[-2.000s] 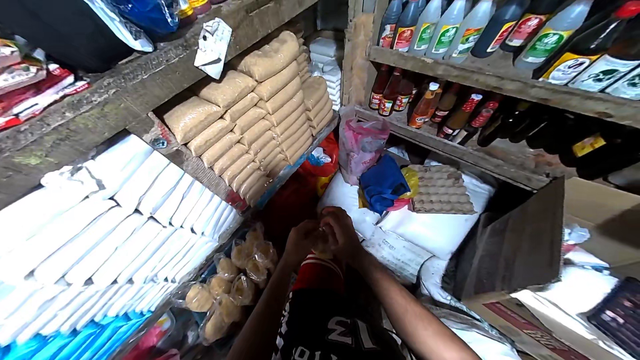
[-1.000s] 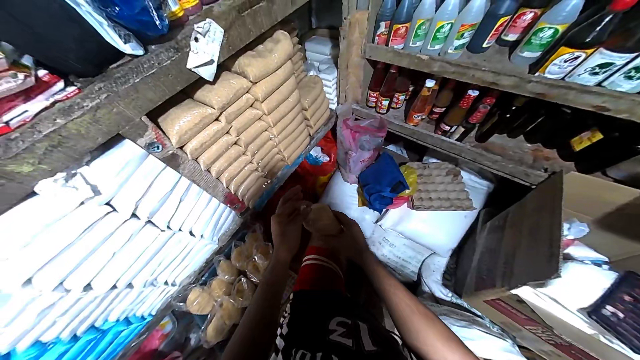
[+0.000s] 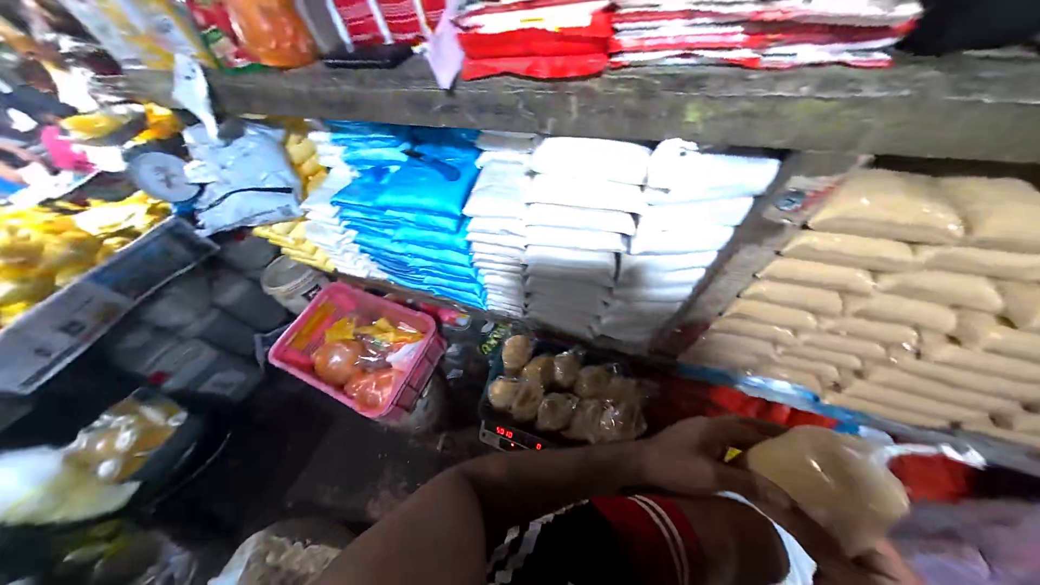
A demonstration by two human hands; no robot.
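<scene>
My left hand [image 3: 715, 455] is at the lower right, its fingers against a clear plastic bag of light-brown contents [image 3: 829, 483]. Part of my right hand [image 3: 881, 561] shows under the same bag at the bottom edge, mostly hidden. To the left of the hands, a digital scale [image 3: 510, 437] with a lit red display bears several small knotted bags of tan contents [image 3: 561, 394].
Left of the scale stands a pink plastic basket [image 3: 280, 349] with bagged goods. Behind are stacked white packs [image 3: 577, 211], blue packs [image 3: 406, 211] and brown packs [image 3: 877, 276]. A wooden shelf beam [image 3: 650, 114] crosses above them. A cardboard box [image 3: 81, 309] lies at the left.
The view has swung far to the left, bringing the scale and pink basket into sight. The hands, earlier close together at my lap, now have a filled bag between them.
</scene>
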